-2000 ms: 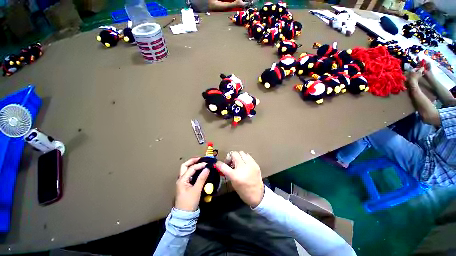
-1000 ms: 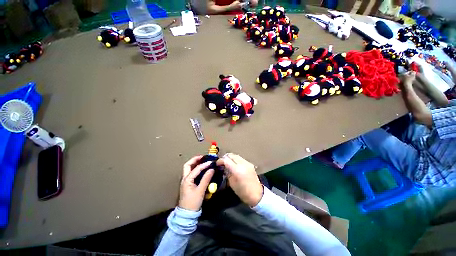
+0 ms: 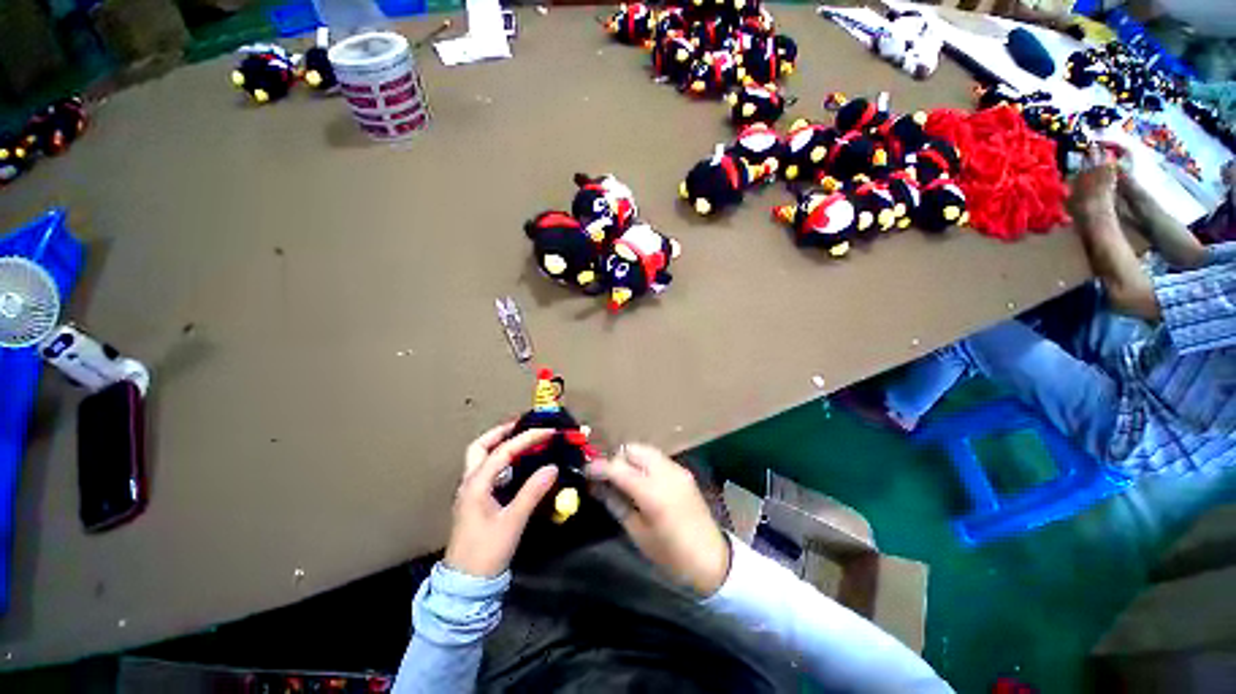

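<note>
A plush penguin with a striped yellow-and-red party hat and a bit of red scarf is held over the table's near edge. My left hand grips its left side. My right hand is at its right side, fingertips pinched together and a little blurred. A needle or thread cannot be made out. The thread snips lie on the table just beyond the toy. Three more penguins sit in a cluster beyond the snips.
A phone, a handheld fan and a blue tray are at left. A patterned tub stands at the far side. More penguins and a red heap are at right, by a person's arms. An open carton is below the table.
The view has shifted, so the table things sit higher and further left. My right hand has drawn slightly away from the penguin, showing more of its red scarf.
</note>
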